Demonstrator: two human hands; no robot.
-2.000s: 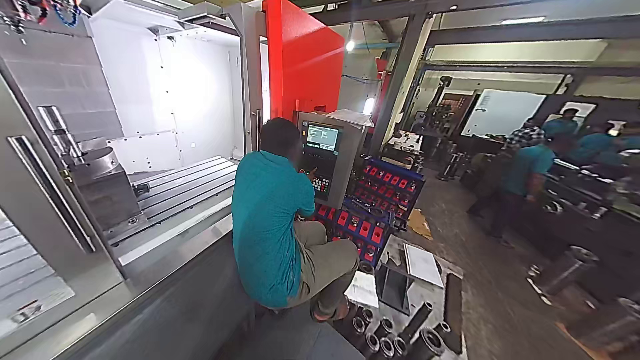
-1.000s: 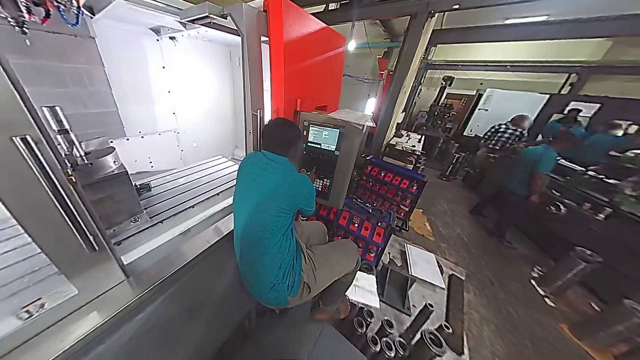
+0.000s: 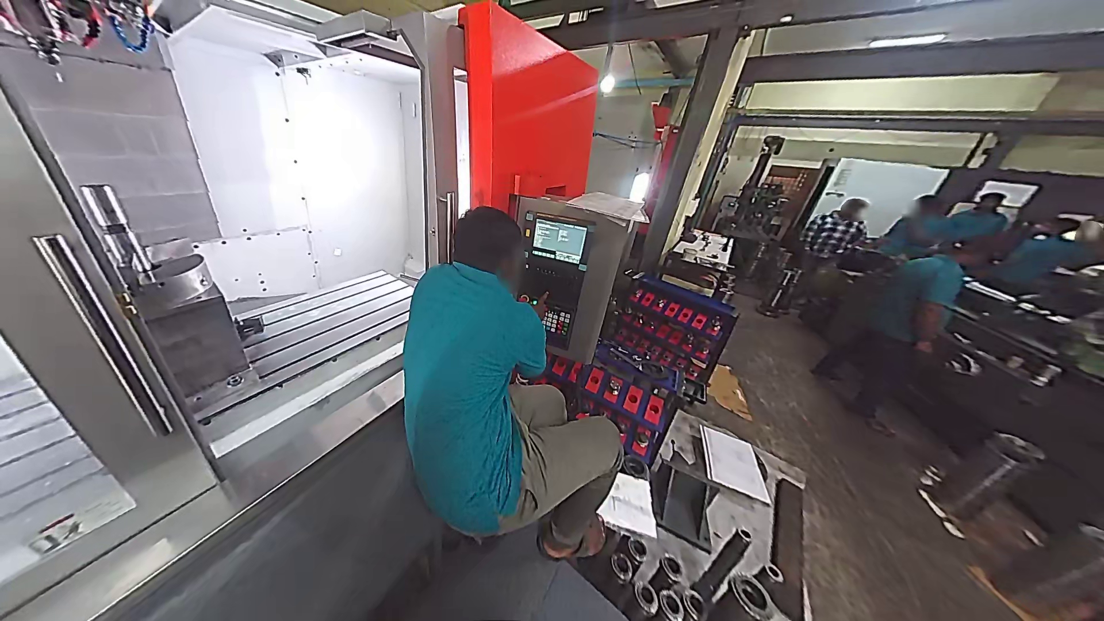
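Note:
Neither my left hand nor my right hand is in view. In front of me a person in a teal shirt (image 3: 461, 388) sits with their back to me, facing a CNC machine's control panel (image 3: 595, 285) with a lit screen. One of that person's hands (image 3: 542, 304) is at the panel, close to the keys; their other hand is hidden. On the left, inside the milling machine, a metal fixture block (image 3: 194, 328) stands beside the slotted machine table (image 3: 336, 323).
Blue racks of red tool holders (image 3: 625, 392) stand beyond the seated person's knees. Metal tubes (image 3: 720, 565), papers (image 3: 735, 461) and a dark steel piece (image 3: 681, 504) lie at lower right. Several people (image 3: 914, 302) are at the right by dark machinery. A red machine panel (image 3: 535, 112) rises behind.
The distant person in a checked shirt has moved left. The seated person stays at the control panel in much the same pose.

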